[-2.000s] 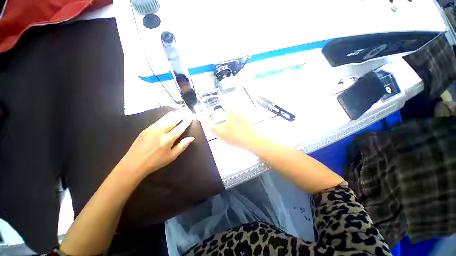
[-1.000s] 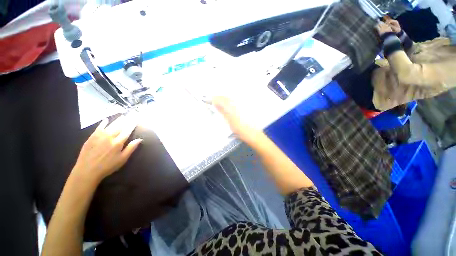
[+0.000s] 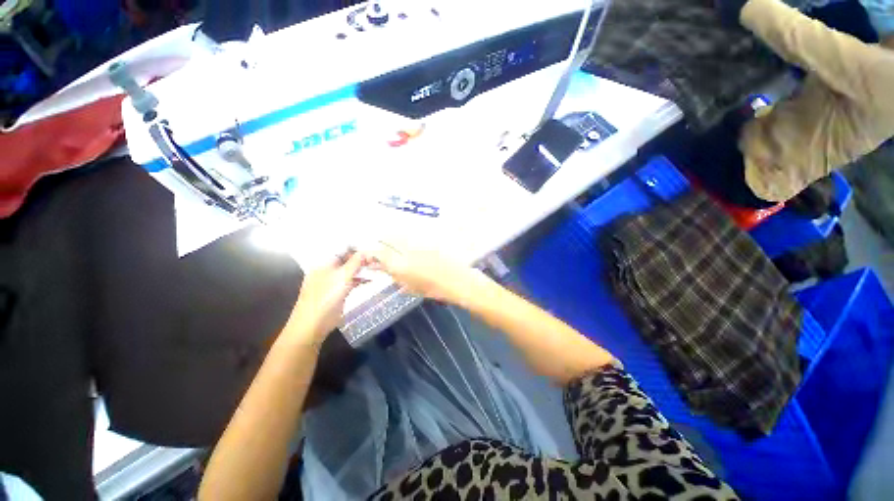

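Note:
My left hand (image 3: 325, 289) and my right hand (image 3: 412, 270) meet fingertip to fingertip over the table's front edge, right of the needle area. Glare and the fingers hide whether a small piece is between them. The dark garment panel (image 3: 196, 323) lies to the left, under and left of the needle, and hangs over the table edge. The presser foot and needle (image 3: 263, 204) are beside the glaring lamp. The thread snips (image 3: 410, 206) lie on the white bed, right of the needle, touched by neither hand.
The sewing machine head (image 3: 304, 98) spans the back. A small red-orange item (image 3: 405, 136) lies near its lettering. A black phone-like rectangle (image 3: 542, 157) is at the right. Red cloth (image 3: 64, 147) is behind the panel. Blue bins (image 3: 833, 342) hold plaid pieces (image 3: 716, 294). Another person's sleeve (image 3: 823, 98) is upper right.
My left hand has left the panel by the needle and moved right to meet my right hand, which has come back from the snips' area to the table edge. The red-orange item now shows.

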